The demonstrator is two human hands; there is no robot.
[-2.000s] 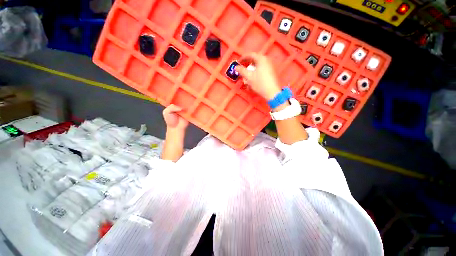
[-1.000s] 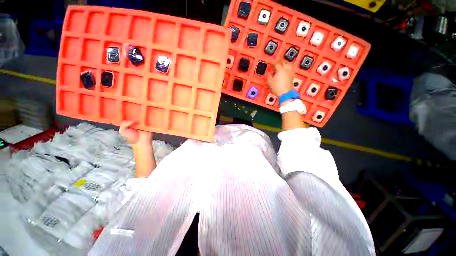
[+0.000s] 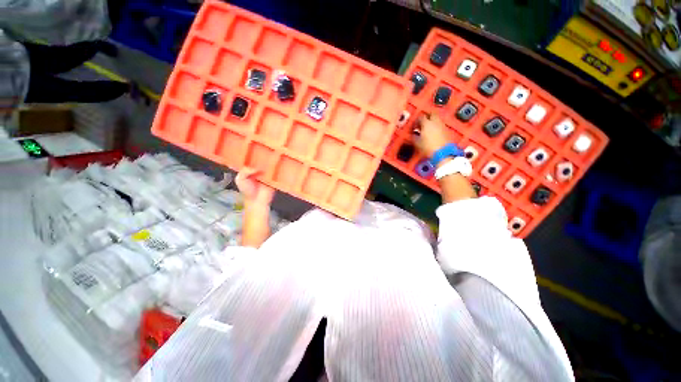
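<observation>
My left hand (image 3: pixel 255 190) grips the lower edge of a sparsely filled orange-red compartment tray (image 3: pixel 299 177), tilted in front of me. Several dark watch heads (image 3: pixel 284 87) lie in its pockets; some faces are shiny. A fuller orange-red tray (image 3: pixel 597 153) lies to the right, partly behind the first tray. It holds dark watch heads (image 3: pixel 440 53) and pale units with dark centres (image 3: pixel 519 95). My right hand (image 3: pixel 431 136), with blue and white wristbands, is over its lower left pockets, fingertips down at a pocket. Whether the fingers hold a unit is hidden.
White bagged goods (image 3: pixel 112 246) are stacked on the bench at the lower left, beside a red item (image 3: pixel 157 333). A yellow controller with red digits (image 3: pixel 599 56) stands at the upper right. A blue stool (image 3: pixel 616 216) is at the right. White-clothed people show at both edges.
My right hand has moved from the sparse tray, where it touched a lit unit, to the fuller tray. My left hand still holds the sparse tray, whose angle has changed. The camera view has shifted.
</observation>
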